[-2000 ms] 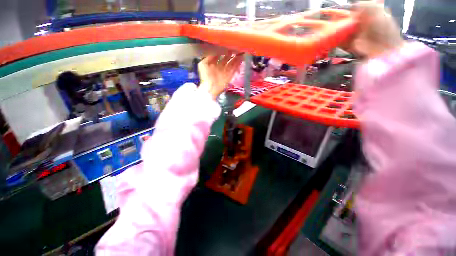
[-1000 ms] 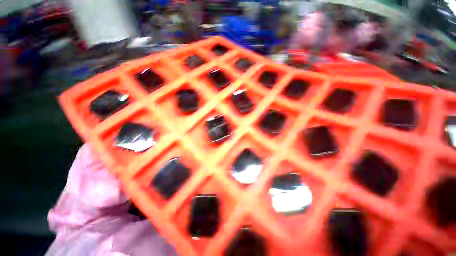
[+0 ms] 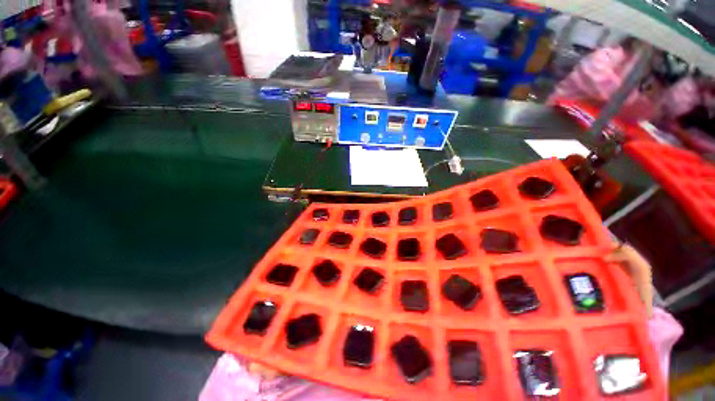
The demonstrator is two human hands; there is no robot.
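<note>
An orange-red blister tray (image 3: 392,313) with square pockets is held up low in front of me, tilted. Its pockets hold glossy black rounded-square units (image 3: 461,290); one at the right shows a lit face (image 3: 583,292), and one at the lower right corner looks silvery (image 3: 619,373). My right hand (image 3: 633,270) grips the tray's right edge, partly hidden behind it. My left hand (image 3: 265,371) is at the tray's lower left edge, mostly hidden beneath it, with a pink sleeve below.
A blue control box (image 3: 398,127) and a grey power supply (image 3: 314,121) with red digits stand behind the tray, with white paper (image 3: 387,167) in front. The green bench (image 3: 141,211) extends left. More red trays (image 3: 676,176) and a dark fixture (image 3: 592,172) are at right. People in pink are beyond.
The tray, overhead and then close to the camera, is now lower and further away. The view has swung so the blue box is ahead and the monitor is no longer clearly seen.
</note>
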